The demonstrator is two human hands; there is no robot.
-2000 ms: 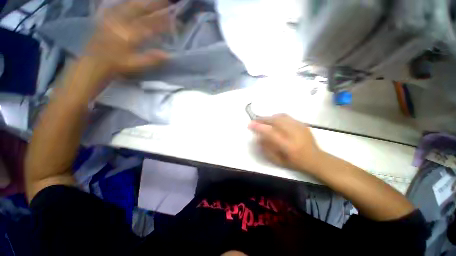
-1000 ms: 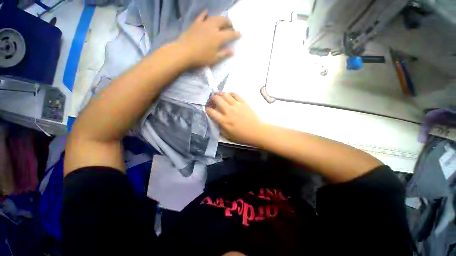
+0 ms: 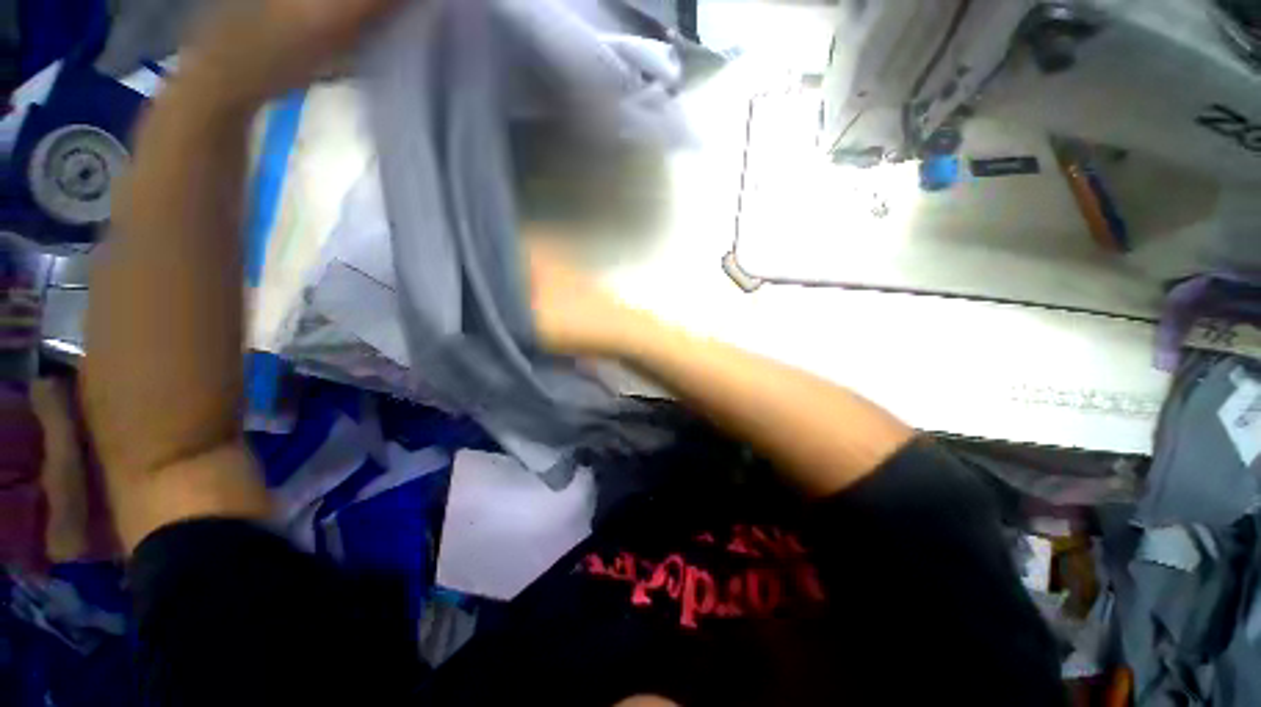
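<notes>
The grey garment piece (image 3: 456,235) hangs in blurred folds left of the sewing machine, its lower end over the table's front edge. My left hand (image 3: 297,28) is raised at the top left, blurred and partly cut off by the frame edge, at the upper end of the cloth; its fingers cannot be made out. My right hand (image 3: 560,297) is at the right side of the folds, blurred, its fingers partly hidden by the cloth, so its grip cannot be told.
The sewing machine head (image 3: 954,69) is at upper right, with a blue knob (image 3: 940,171) and an orange and dark tool (image 3: 1093,194) below it. A blue housing with a silver wheel (image 3: 78,173) is far left. Grey bundles (image 3: 1203,483) hang at right.
My left hand has moved up and left, and the grey cloth is now lifted in long folds. My right hand has moved slightly left, in among the cloth.
</notes>
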